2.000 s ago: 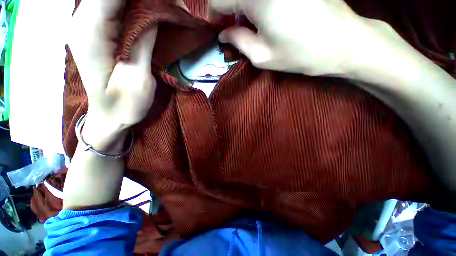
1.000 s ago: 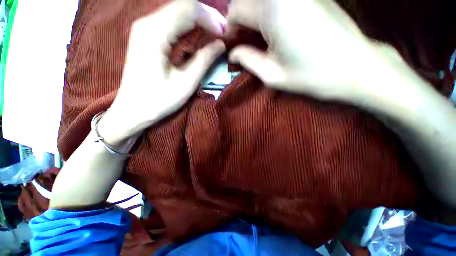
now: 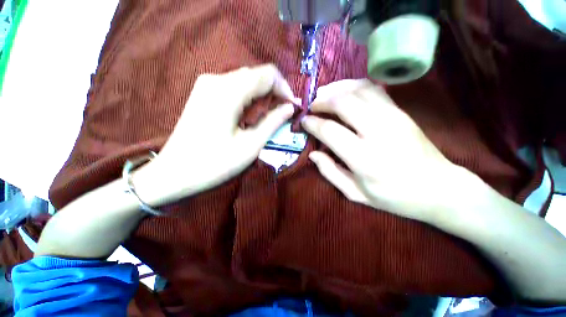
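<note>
A rust-brown ribbed garment piece (image 3: 385, 247) covers the machine table and hangs over my lap. My left hand (image 3: 233, 127) pinches its folded edge between thumb and fingers, just below the needle area. My right hand (image 3: 372, 139) holds the same edge from the other side, fingertips close to the left ones. Below the fingertips, an opening (image 3: 284, 155) in the cloth shows white table and a metal edge. The presser foot and needle area (image 3: 309, 59) is lit bluish-white above my fingertips, over the cloth; fine detail there is blurred.
The sewing machine head with a pale round knob (image 3: 402, 49) overhangs the cloth at top centre-right. White table surface (image 3: 43, 93) shows at left, with a bright green rim (image 3: 15, 38) beyond it. Clear plastic (image 3: 15, 207) and brown cloth lie at lower left.
The machine head and needle area have come into view at the top. Both hands and the opening sit lower in the picture. My left hand has moved from the left side to meet my right.
</note>
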